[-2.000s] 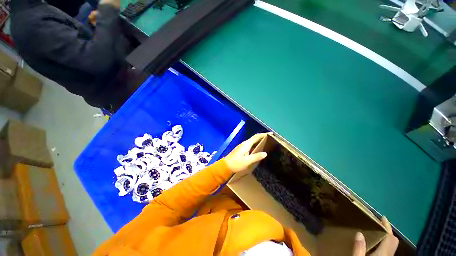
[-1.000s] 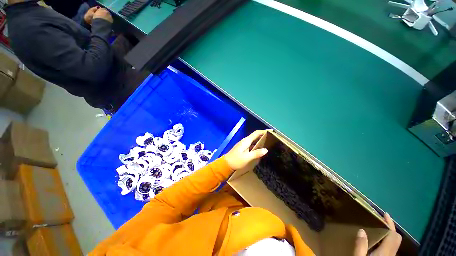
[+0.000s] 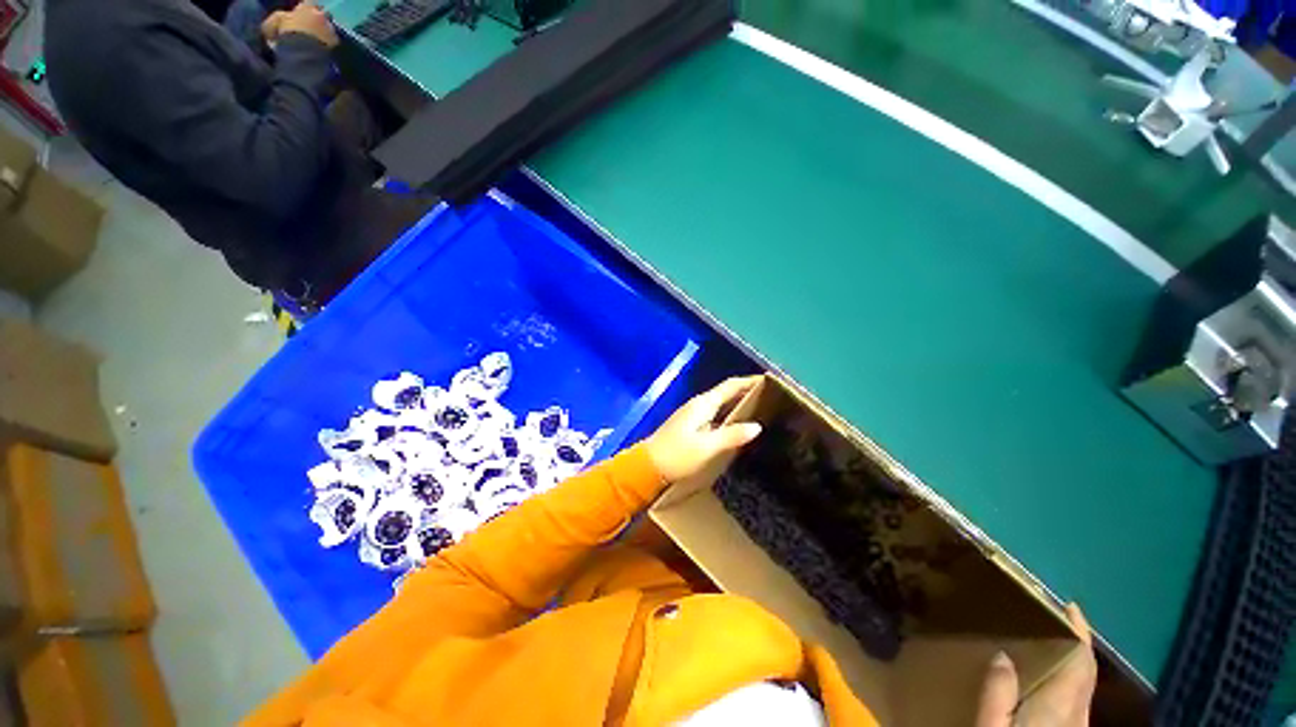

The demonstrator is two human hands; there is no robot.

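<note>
An open brown cardboard box (image 3: 789, 604) stands directly in front of me against the bench edge. Small black foam pieces (image 3: 810, 561) lie in a heap along its bottom. My left hand (image 3: 699, 439) grips the box's left end, thumb inside over the rim. My right hand (image 3: 1048, 686) holds the box's right end at the lower right, partly cut off by the picture's edge.
A blue bin (image 3: 313, 384) at left holds white parts with dark centres (image 3: 427, 487). Dark foam sheets (image 3: 554, 97) lie across the green bench (image 3: 881, 298). A metal fixture (image 3: 1229, 362) and black perforated strips (image 3: 1234, 604) are at right. A person in dark clothes (image 3: 185, 128) is at upper left.
The view has shifted slightly, so the metal fixture shows more fully at right. Both hands keep their hold on the box.
</note>
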